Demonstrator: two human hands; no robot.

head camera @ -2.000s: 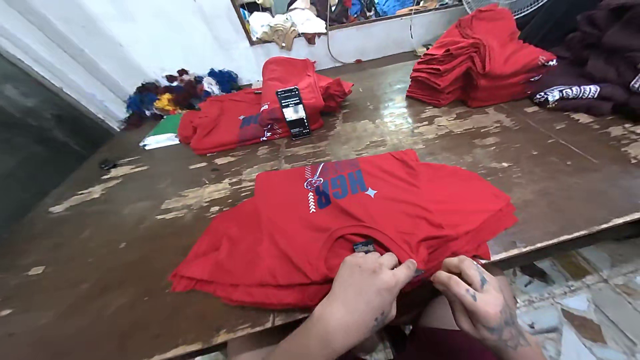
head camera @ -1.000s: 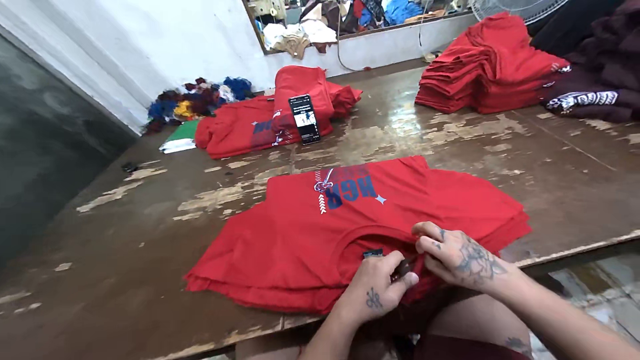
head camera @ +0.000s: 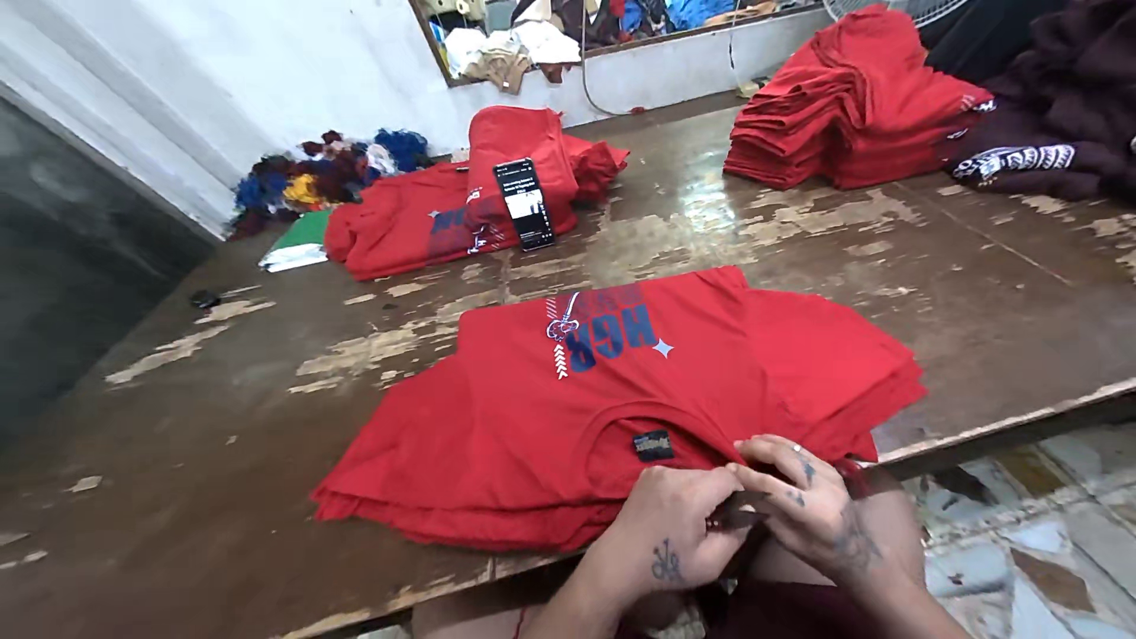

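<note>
A stack of red T-shirts [head camera: 532, 426] with a printed front lies near the table edge, the top shirt's round neckline and dark neck label [head camera: 653, 445] facing me. My left hand [head camera: 679, 524] is just below the neckline, its fingers curled around a small dark tool [head camera: 741, 512], possibly thread snips. Close by on the right, my right hand [head camera: 812, 501] pinches red cloth at the shoulder beside the collar. The fingers of both hands nearly meet, and they partly hide the tool and the pinched cloth.
Across the worn wooden table [head camera: 639, 240] lie folded red shirts [head camera: 399, 213] with a phone [head camera: 524, 204] on them, a green and white cloth [head camera: 297, 240] and yarn scraps [head camera: 311, 177]. A tall red pile [head camera: 825, 106] and dark garments [head camera: 1056, 115] stand back right.
My right hand has come down from above the collar's right side to close beside my left hand. The shirt stack stays in place.
</note>
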